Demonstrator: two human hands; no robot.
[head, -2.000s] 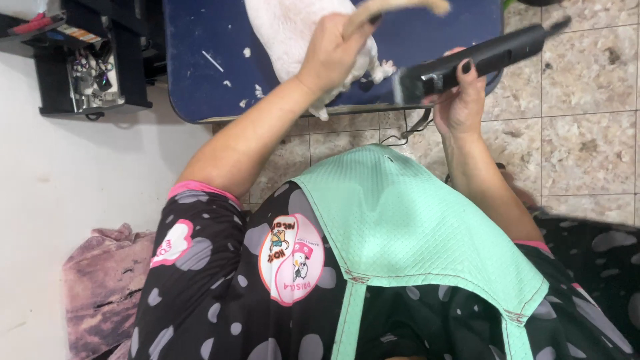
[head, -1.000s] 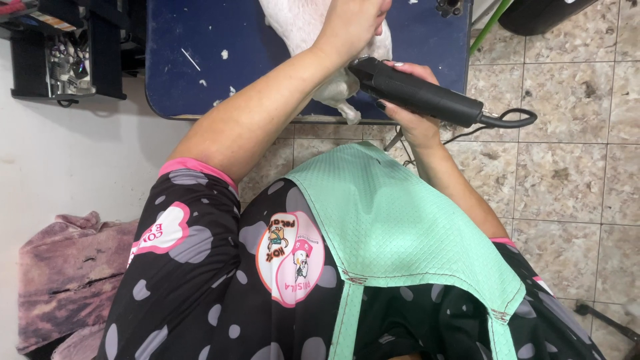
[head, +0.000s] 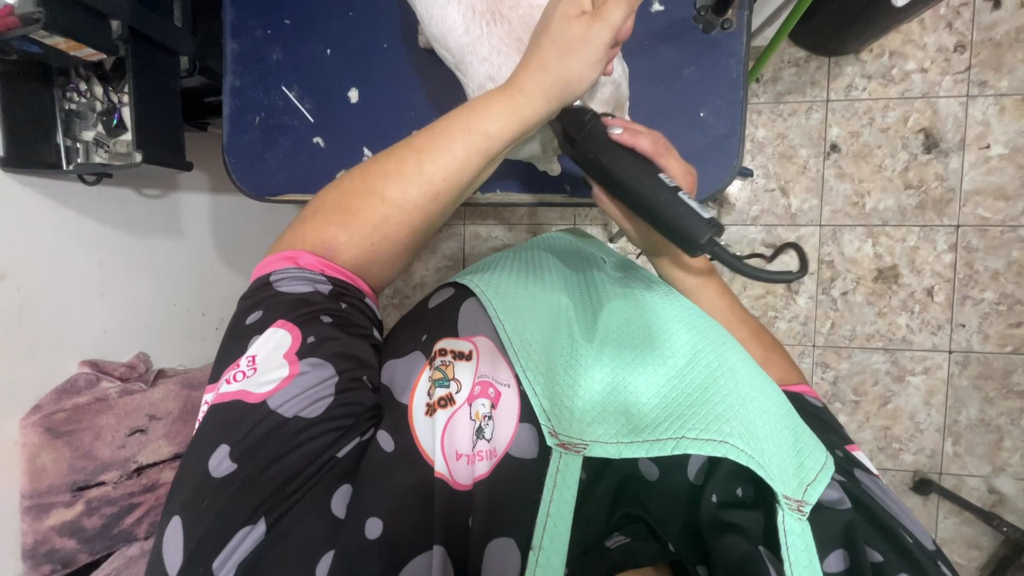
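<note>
A white short-haired animal, seemingly a dog (head: 480,40), is on the blue tabletop (head: 320,48), its upper part cut off by the frame. My left hand (head: 580,48) is over its body with curled fingers; what lies in them is hidden. My right hand (head: 652,156) is wrapped around a black corded clipper (head: 640,180). The clipper's head points up and left, at the animal's body just below my left hand, and its blade is hidden. The cord loops from the clipper's lower end.
White hair tufts (head: 353,95) and a thin white stick (head: 297,104) lie on the tabletop. An open black drawer (head: 160,112) with scissors and metal tools stands at upper left. A stained pink towel (head: 104,448) hangs at lower left. A dark bin (head: 848,24) and green pole (head: 780,40) are at upper right.
The clipper has come from right of the animal, held away from it, to its body. The tan, elongated thing in my left hand two seconds ago no longer shows.
</note>
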